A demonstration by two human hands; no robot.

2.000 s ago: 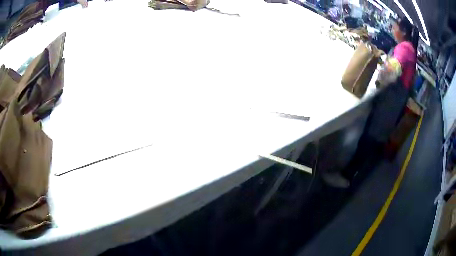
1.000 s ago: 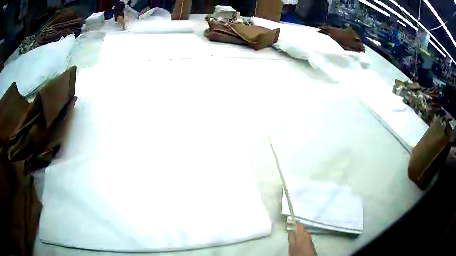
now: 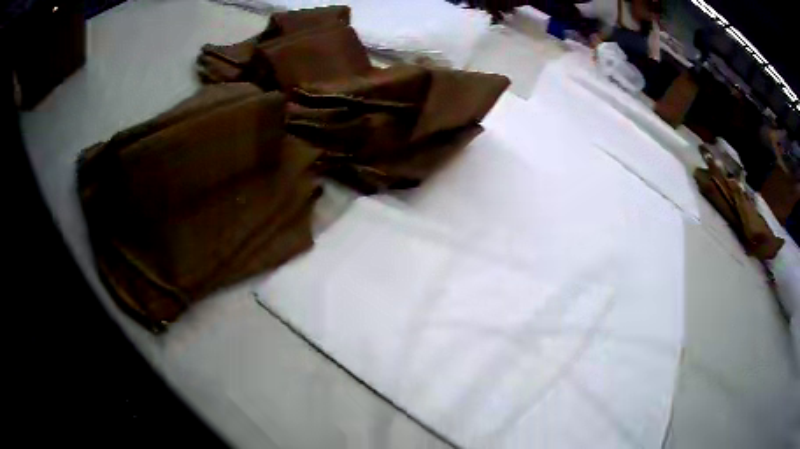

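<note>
Neither of my hands is in the picture. A heap of folded brown bag bodies point(image 3: 206, 188) lies nearest in front of me at the left of the table, with thin gold-toned lines along some edges. More floppy brown bag bodies point(image 3: 395, 114) lie behind and to the right, touching the first ones. Large flat white sheets point(image 3: 491, 307) lie to the right of the heap, with a dark line along their near edge.
The pale table point(image 3: 219, 377) has its near edge curving along the left. A dark brown upright piece point(image 3: 53, 53) stands at the upper left. Another brown pile point(image 3: 739, 210) lies at the far right. Blurred people and goods are beyond the table.
The view has swung left towards the brown heap, which now shows larger and nearer the middle. The hand with the pale stick and the small folded white stack have left the picture.
</note>
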